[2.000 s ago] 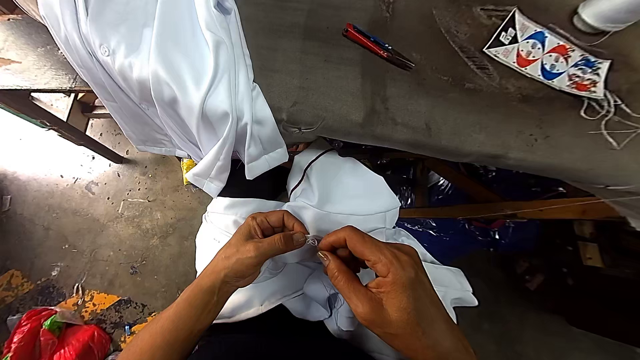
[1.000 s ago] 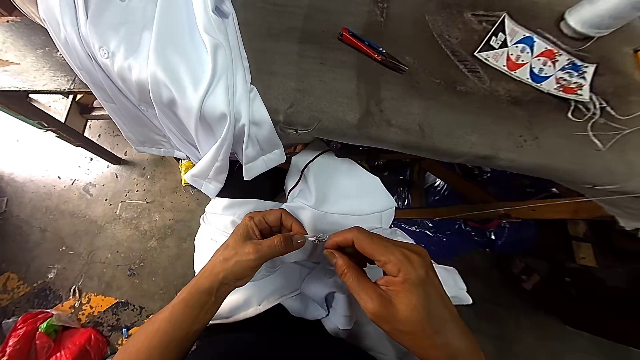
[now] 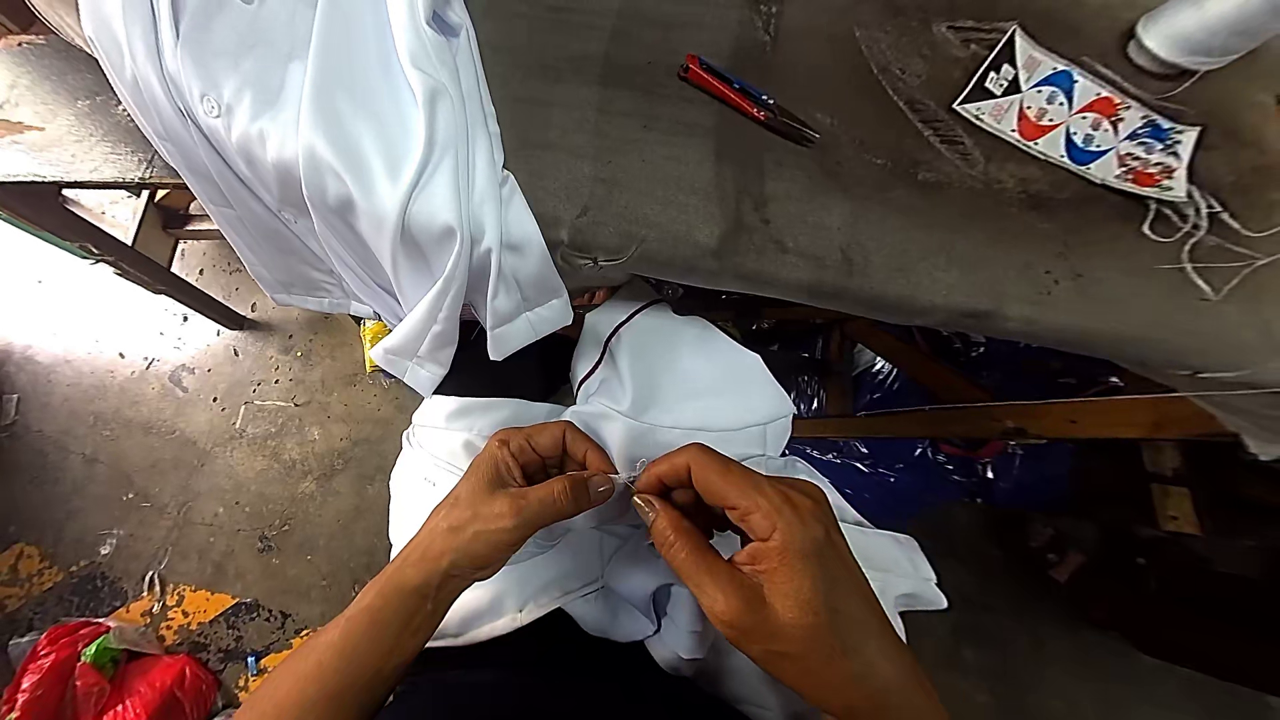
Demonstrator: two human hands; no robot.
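Observation:
A small tangle of white thread (image 3: 628,476) is stretched between my fingertips. My left hand (image 3: 530,490) pinches its left end between thumb and index finger. On the other side my right hand (image 3: 735,535) has its thumb and index finger at the right end, slightly parted at the tips; whether they grip it is unclear. Beneath both hands a white garment (image 3: 690,375) with a dark cord or piping across its upper part lies over my lap. Another white garment with buttons (image 3: 330,150) hangs from the table at the upper left.
On the grey cloth-covered table (image 3: 620,120) lie red-handled thread snips (image 3: 750,100), a printed face mask (image 3: 1085,120) with loose strings and a white thread cone (image 3: 1200,35). A wooden bench (image 3: 90,130) stands left, a red plastic bag (image 3: 110,675) lower left. A wooden bar (image 3: 1020,418) runs under the table.
My hands stay close together over the garment. The small thread tangle between my fingertips has changed shape, and the right fingers have shifted slightly.

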